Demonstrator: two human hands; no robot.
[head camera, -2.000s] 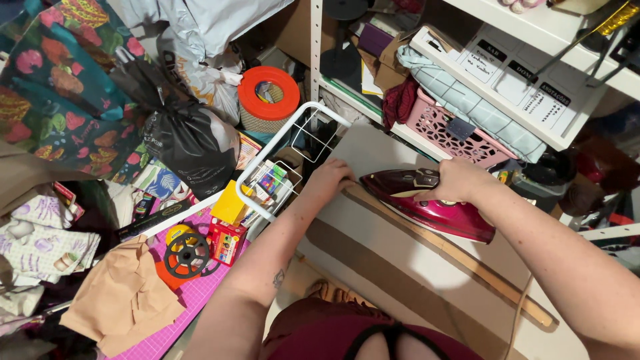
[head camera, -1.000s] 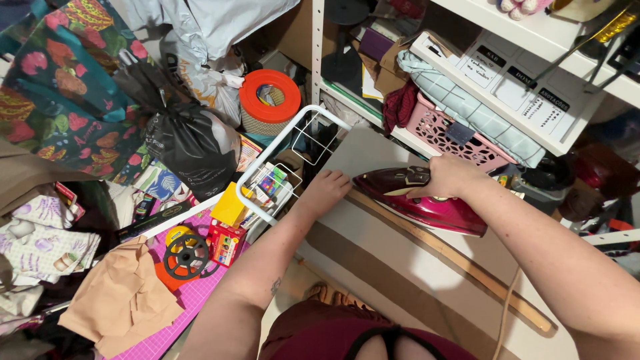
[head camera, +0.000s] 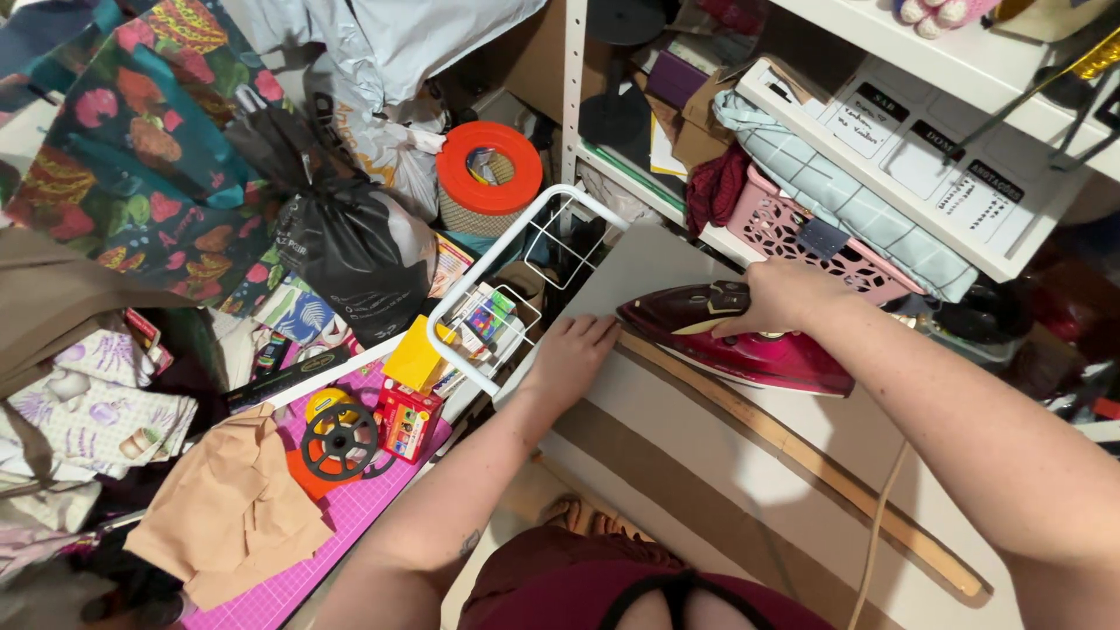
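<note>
My right hand (head camera: 783, 297) is closed round the handle of a dark red clothes iron (head camera: 752, 346), its tip pointing left. The iron lies on the ironing board (head camera: 630, 262), along the upper side of a long wooden strip (head camera: 805, 455). My left hand (head camera: 573, 354) rests palm down at the strip's left end, close to the iron's tip; whether its fingers press on the strip or only on the cover is unclear. A brown band of cloth (head camera: 682, 490) runs below the strip, roughly parallel to it. The iron's cord (head camera: 878, 525) crosses the strip at the right.
The board's white wire rack (head camera: 437, 341) stands left of it. Beyond are a pink cutting mat (head camera: 280, 577), beige fabric (head camera: 232, 507), a black reel (head camera: 339, 442) and a black plastic bag (head camera: 359, 254). White shelving (head camera: 573, 87) with a pink basket (head camera: 814, 236) borders the board's far side.
My left hand has moved from the strip's left end slightly toward the left and nearer my body. The iron has shifted a little left, still in my right hand.
</note>
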